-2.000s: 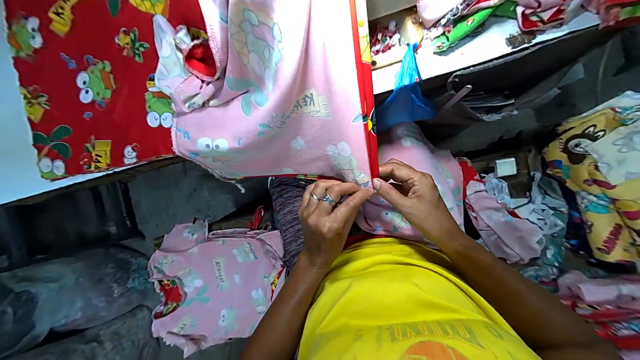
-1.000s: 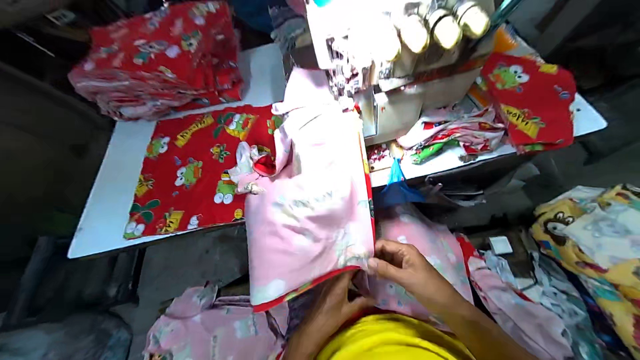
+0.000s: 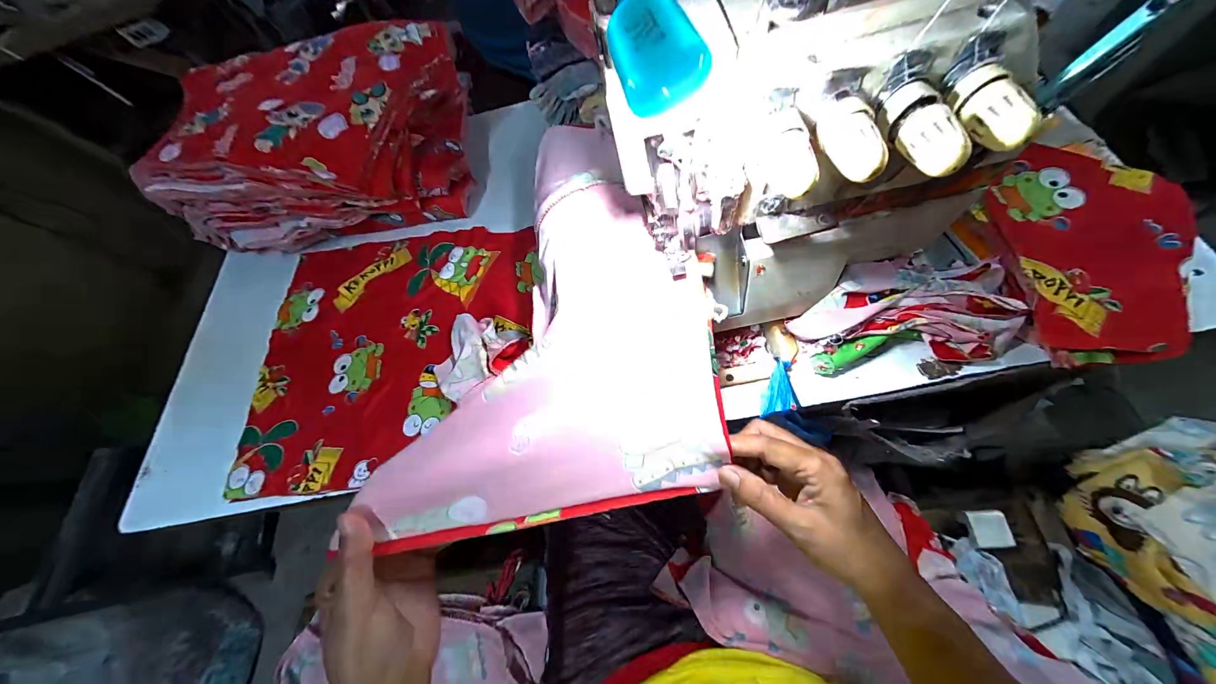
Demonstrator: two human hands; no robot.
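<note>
A pink printed fabric piece [image 3: 541, 437] with a red layer along its edges stretches from the sewing machine [image 3: 807, 237] toward me, its far part beneath the machine's needle area. My left hand [image 3: 380, 598] holds the near left corner, thumb on top and fingers underneath. My right hand [image 3: 807, 494] pinches the near right corner between thumb and fingers. Bright lamp light washes out the middle of the pink piece. Left of it, a red printed fabric panel [image 3: 380, 361] lies flat on the white table [image 3: 180, 427].
A stack of red printed fabric [image 3: 304, 133] stands at the back left. Right of the machine lie crumpled pink and red scraps [image 3: 912, 304] and a red piece [image 3: 1102, 247]. Pink fabric [image 3: 779, 589] covers my lap. Yellow printed cloth [image 3: 1130, 513] lies at the far right.
My left hand has moved left from beside my right hand to the other near corner, and the near edge is now spread between them. The view has swung up toward the machine.
</note>
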